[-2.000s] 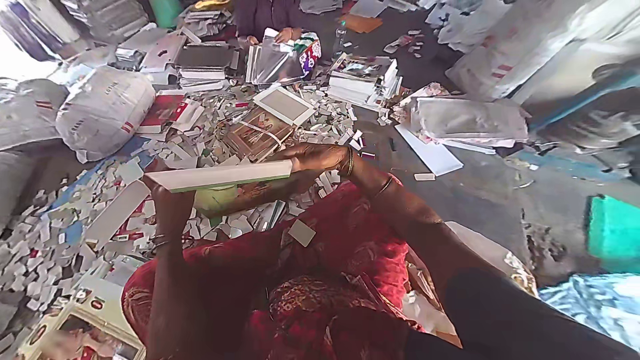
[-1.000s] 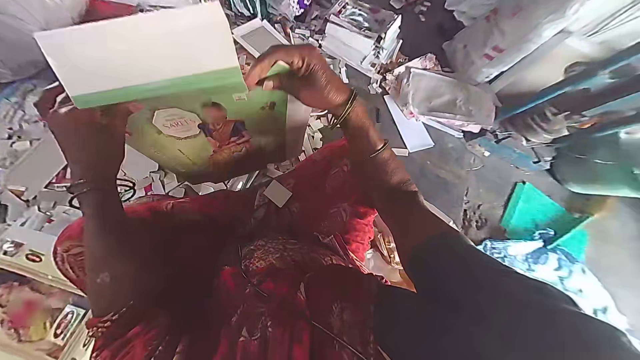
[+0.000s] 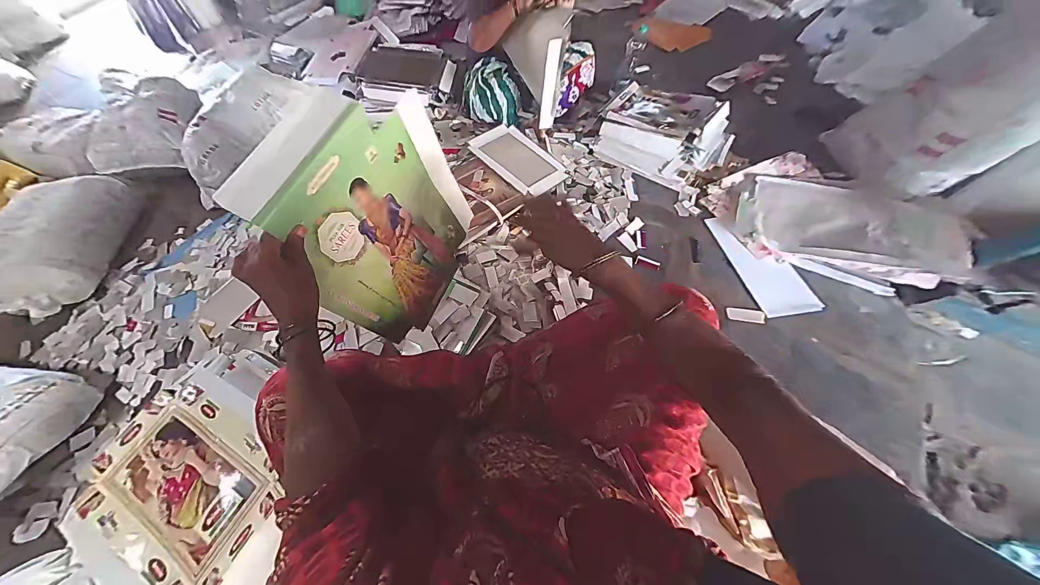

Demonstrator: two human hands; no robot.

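Observation:
My left hand grips the lower left edge of a green printed cardboard box sheet, which is raised and tilted, with white flaps folded out at its left and right sides. The printed face bears a picture of a person and some writing. To the right of the sheet, my right hand is apart from it, dark and blurred, over the heap of small card pieces. Beside that hand are a strap and a brown printed card. Whether its fingers hold anything cannot be told.
Behind the heap lies a white-framed panel. Stacks of flattened boxes and plastic-wrapped sheets stand at the right. White sacks line the left. A printed box lies at lower left. Another person's arm shows at the top.
My right hand has come off the green sheet and moved to the right of it. The sheet, held at both sides one second ago, is now in my left hand alone and stands more upright.

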